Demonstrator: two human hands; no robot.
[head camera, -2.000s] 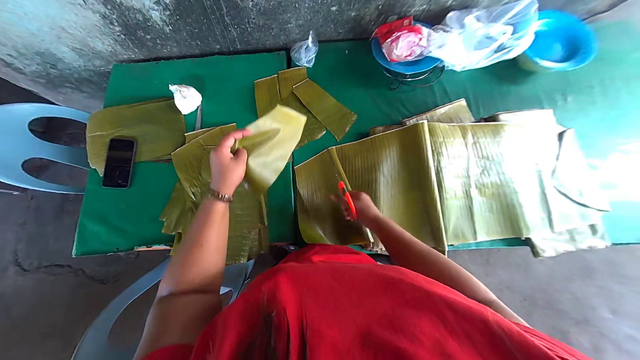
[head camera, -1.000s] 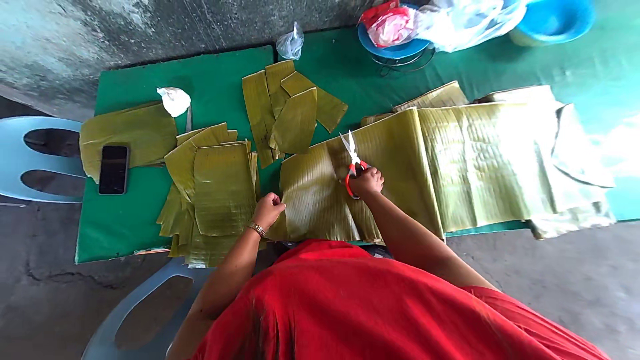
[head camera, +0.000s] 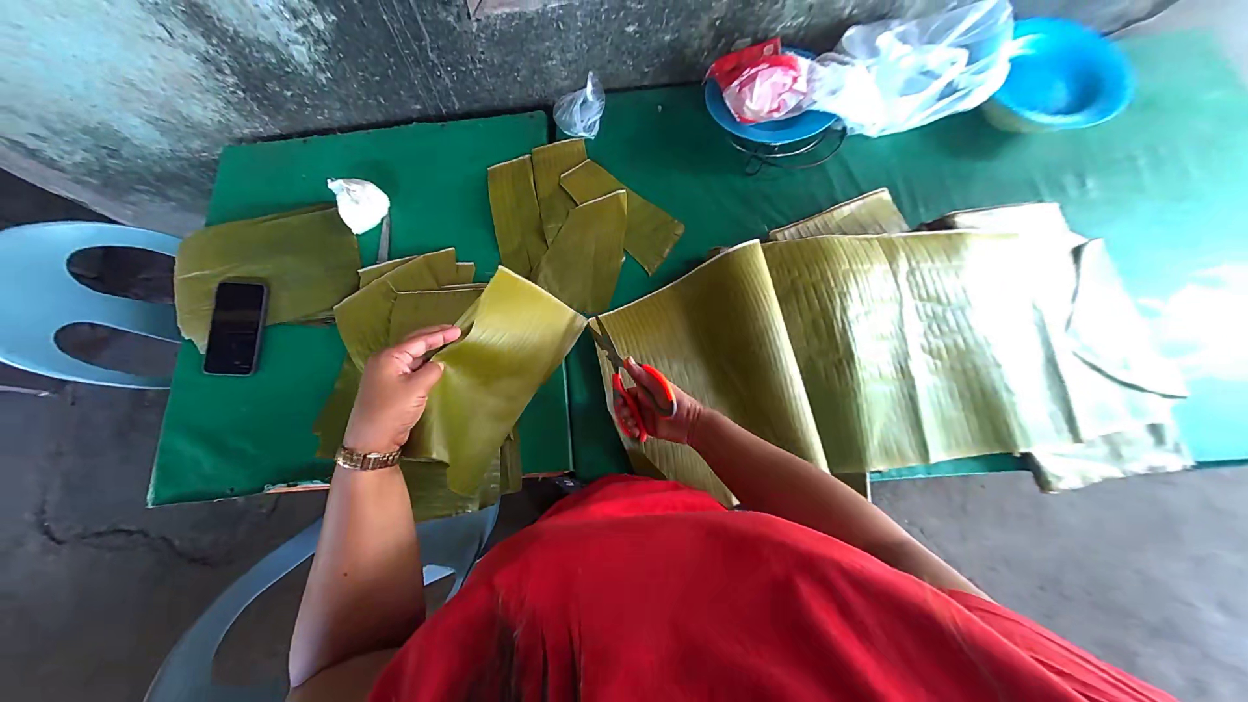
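My left hand (head camera: 402, 380) pinches a cut piece of banana leaf (head camera: 507, 361) and holds it raised over the left stack. In my right hand (head camera: 658, 405) are scissors with red-orange handles (head camera: 667, 390); their tips are at the right corner of the held piece, beside the cut edge of the long banana leaf (head camera: 721, 331). That long leaf stretches across the right part of the green table. Cut leaf pieces (head camera: 585, 249) lie fanned behind, and more are stacked (head camera: 409, 302) under and beyond my left hand.
A phone (head camera: 235, 327) rests on a folded leaf (head camera: 283, 263) at the left, near crumpled white plastic (head camera: 359, 205). Along the back are a small plastic bag (head camera: 580, 109), a blue bowl on a wire stand (head camera: 780, 129), a clear bag (head camera: 916, 68) and a blue basin (head camera: 1068, 78). Plastic chairs (head camera: 58, 302) stand nearby.
Since one second ago, a leaf piece has come up in my left hand, away from the long leaf. The fanned pieces behind gained one between the first frame and the second.
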